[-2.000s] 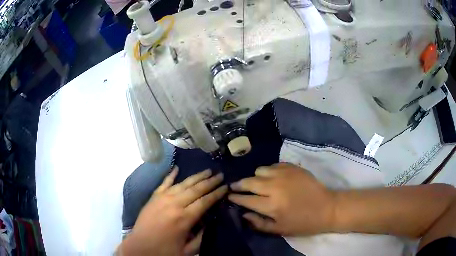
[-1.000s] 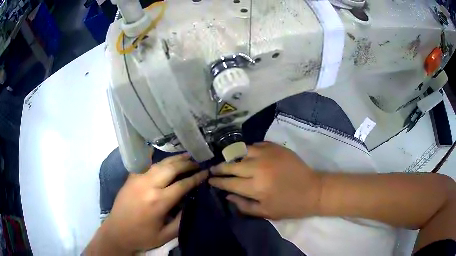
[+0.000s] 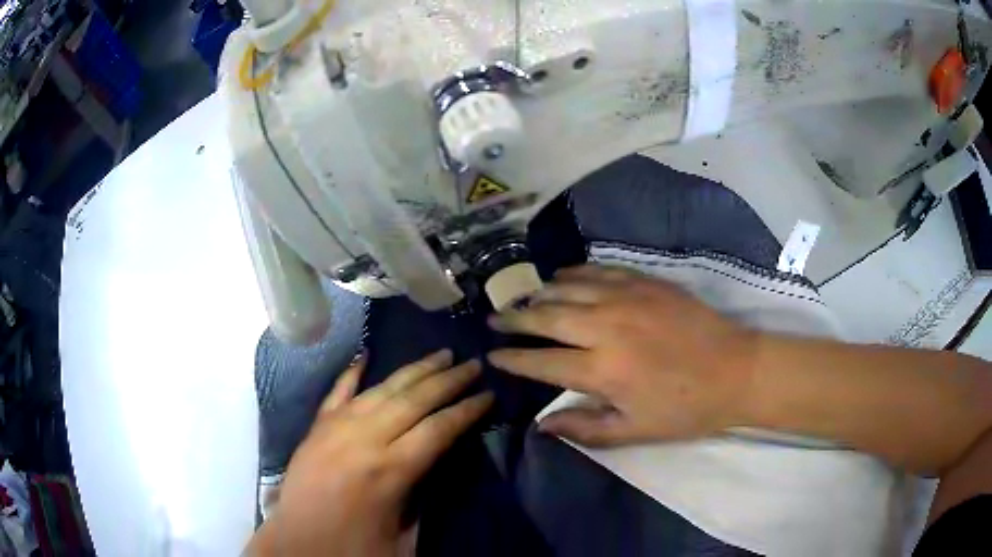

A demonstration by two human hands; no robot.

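A dark navy piece [image 3: 424,339] lies under the sewing machine head [image 3: 381,131], over grey trouser cloth [image 3: 664,201]. White pocketing [image 3: 696,490] with an overlocked edge lies to the right, partly under my right hand and forearm. My left hand [image 3: 386,446] lies flat on the dark piece, fingers spread, left of the needle area. My right hand [image 3: 642,359] presses on the dark piece and pocketing, its fingertips beside the small cream knob [image 3: 513,287]. The needle and presser foot are hard to make out. A small white label [image 3: 800,247] sits on the grey cloth's edge.
The white machine table [image 3: 152,326] curves away at the left. A long rounded white bar [image 3: 285,272] hangs at the head's left end. An orange part [image 3: 946,79] is on the machine at the right. Striped red and green cloth [image 3: 60,511] is at the lower left; blue bins stand behind.
Since a second ago, the left hand has moved back from the needle area, uncovering more dark cloth. The right hand has shifted up and right. The grey cloth at the left shows more.
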